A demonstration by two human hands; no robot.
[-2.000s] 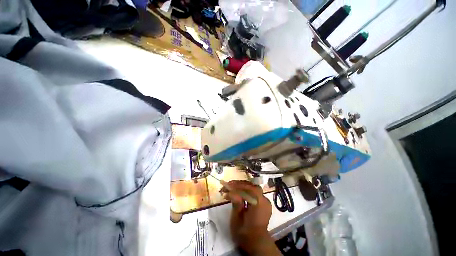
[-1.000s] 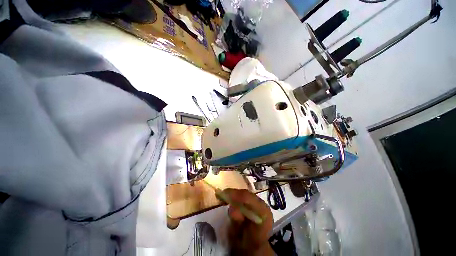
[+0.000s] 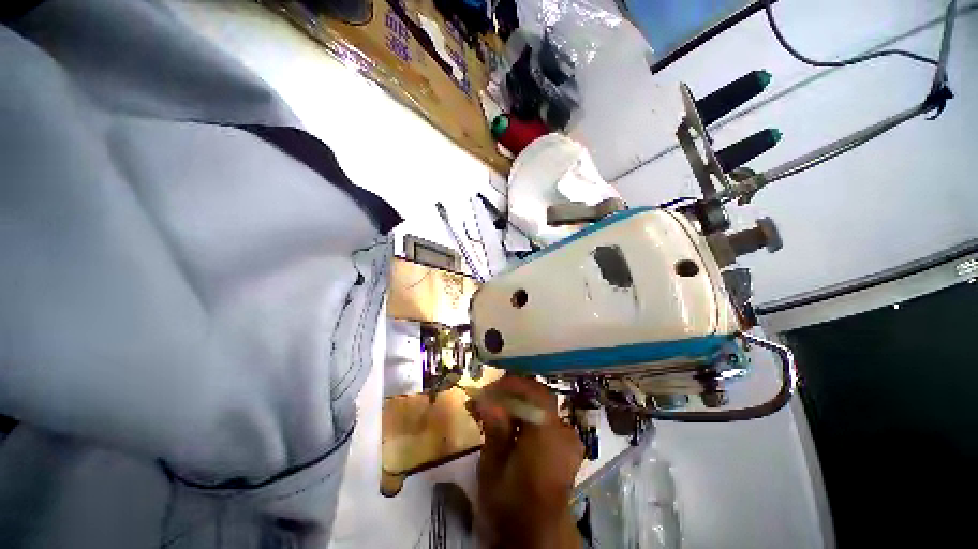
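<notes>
My right hand (image 3: 528,461) is beside the needle end of the white and blue sewing machine head (image 3: 579,306). It holds a small screwdriver (image 3: 523,410) by its pale yellow-green handle. The thin shaft points left toward the metal parts at the needle area (image 3: 442,356); whether the tip touches them cannot be told. The tan-orange machine bed (image 3: 429,431) lies below, with a silvery slide plate (image 3: 402,357) at its left. My left hand is not in view.
Pale grey cloth with black strips (image 3: 215,290) is heaped at left. Thin metal tools (image 3: 459,238) lie behind the bed. A red thread cone (image 3: 521,133) and cardboard (image 3: 413,70) are at the back. Clear plastic bags (image 3: 649,504) are at lower right. A dark thread cone (image 3: 736,97) stands at upper right.
The view has shifted, and the machine head shows more from its end. My right hand with the screwdriver has moved closer to the needle area and under the head's edge.
</notes>
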